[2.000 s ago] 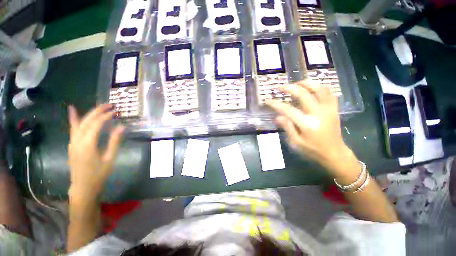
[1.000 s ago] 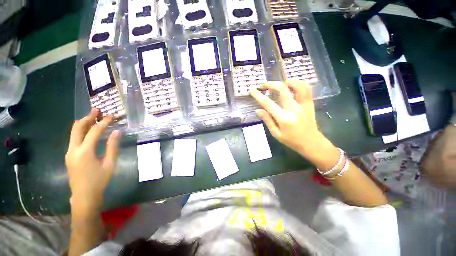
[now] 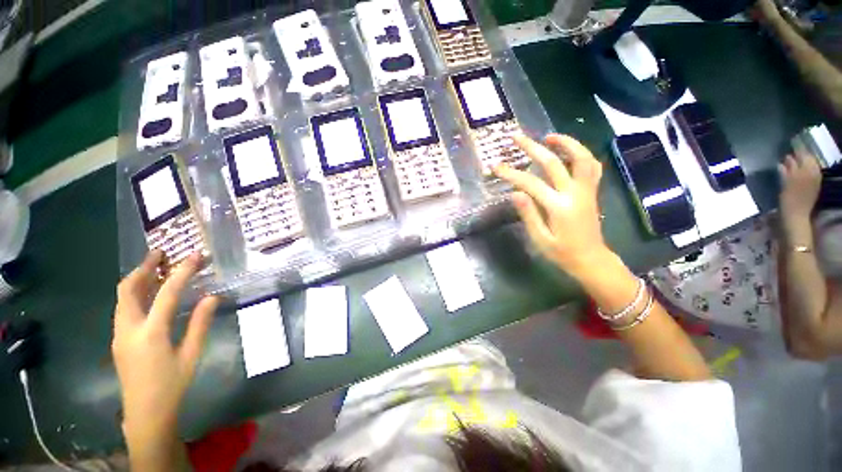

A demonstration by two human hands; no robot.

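Observation:
A clear blister tray (image 3: 309, 241) lies on the dark green bench in front of me. Its near row holds gold keypad phones (image 3: 346, 171) face up with white lit screens. Its far row holds several phones face down with white backs (image 3: 230, 81) and one face-up gold phone (image 3: 454, 35) at the right. My left hand (image 3: 162, 318) touches the keys of the leftmost near phone, fingers apart. My right hand (image 3: 559, 198) has its fingertips at the keys of the rightmost near phone. Neither hand grips anything.
Several flat white cards (image 3: 326, 321) lie along the near bench edge. At right, two dark phones (image 3: 654, 182) lie on white paper (image 3: 687, 225) beside a black round-based stand (image 3: 637, 81). A white cable (image 3: 30, 406) is at left. Another person's arm (image 3: 802, 267) is at far right.
My right hand has moved from the fourth near phone to the rightmost one. My left hand stays at the leftmost phone, which now sits tilted. The camera view has shifted and turned.

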